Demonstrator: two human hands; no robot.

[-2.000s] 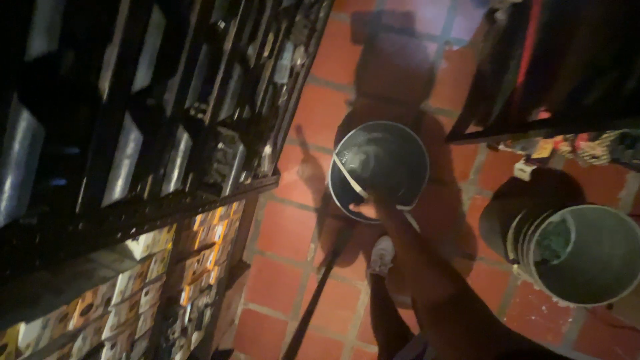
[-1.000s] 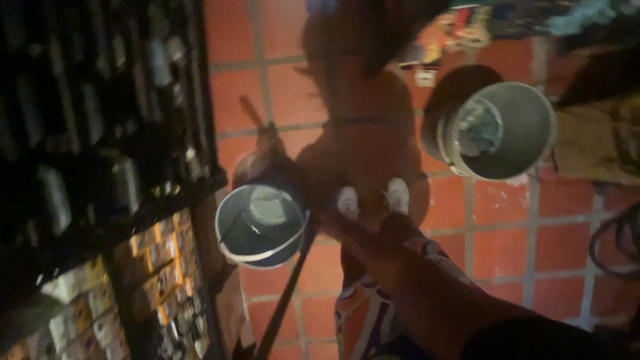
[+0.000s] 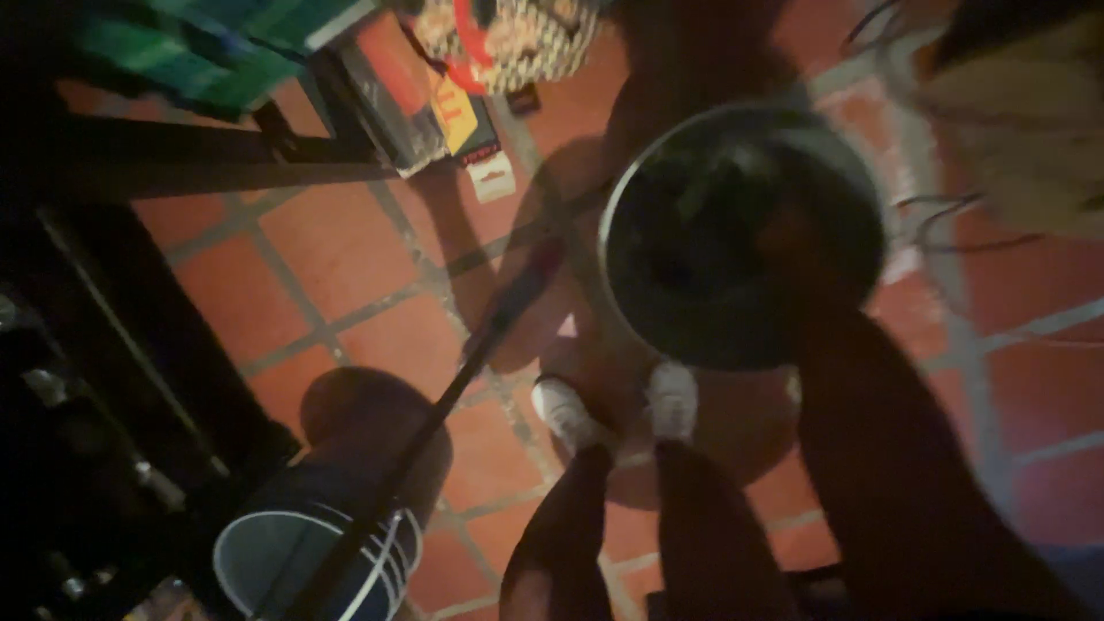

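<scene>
My right arm reaches from the lower right to a large round bucket [image 3: 611, 250]. My right hand [image 3: 798, 237] is dim and blurred inside its opening; its fingers and anything in them cannot be made out. Dark contents, unclear in the shadow, lie in that bucket. My left hand is not in view. A long dark pole [image 3: 448, 392] slants from the bottom up toward the middle, crossing over a second bucket [image 3: 226, 552] with a pale rim at the lower left. Both my white shoes [image 3: 673, 401] are on the tiles below the large bucket.
Dark shelving [image 3: 112, 328] runs along the left. At the top are green packages [image 3: 198, 52], a black and yellow box [image 3: 461, 116], a small white tag [image 3: 492, 177] and a patterned bag [image 3: 552, 43] with a red strap. Thin cables [image 3: 975, 241] lie on the terracotta tiles at right.
My right hand was by the handled bucket near the shelving; now it is at the other bucket, which earlier showed a pale cloth-like thing inside. The view has shifted strongly.
</scene>
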